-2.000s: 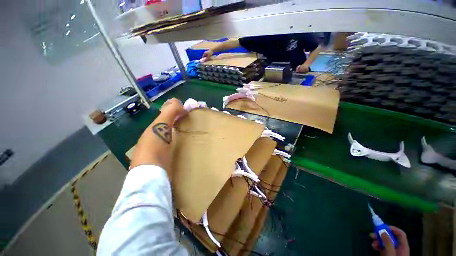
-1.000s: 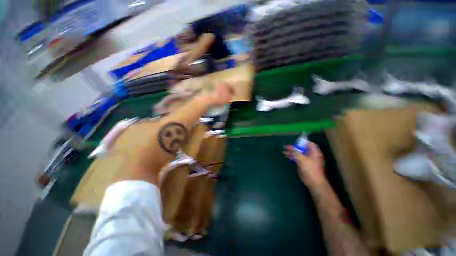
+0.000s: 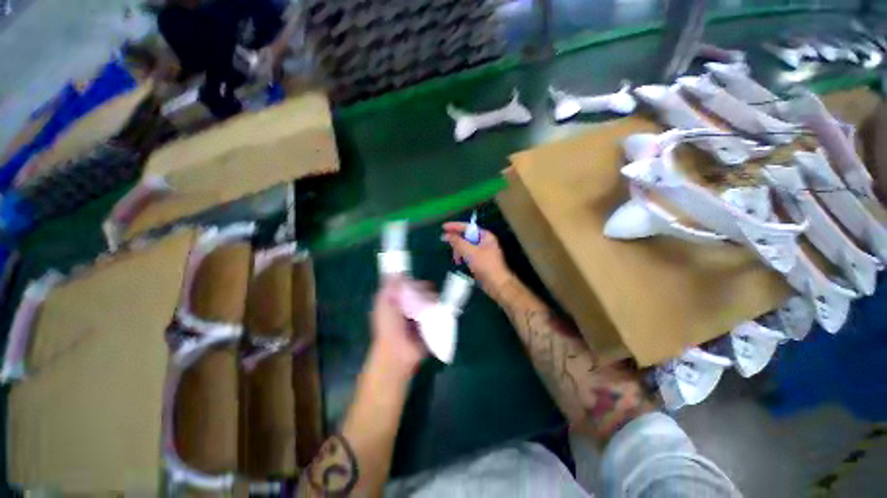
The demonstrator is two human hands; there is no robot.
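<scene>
My left hand (image 3: 394, 326) grips a white and pale-pink cat-ear headband (image 3: 424, 309) over the dark green mat. Its two narrow white ends point up and away, and a white ear points down toward me. My right hand (image 3: 478, 255) holds the glue bottle (image 3: 473, 233) just right of the headband, its pale tip pointing up; the fingers hide part of the bottle. Bottle and headband are apart. The view is somewhat blurred.
Left stands a wired headband stack with cardboard dividers (image 3: 102, 365). Right, many headbands (image 3: 720, 209) lie on stacked cardboard (image 3: 603, 243). Loose headbands (image 3: 489, 118) lie on the green line surface beyond. Grey-white parts (image 3: 399, 44) are piled behind. A person (image 3: 219, 44) is at the back left.
The view has swung right. My left hand has come back from the left stack area and now holds a headband. My right hand still holds the glue bottle, now close to the left hand.
</scene>
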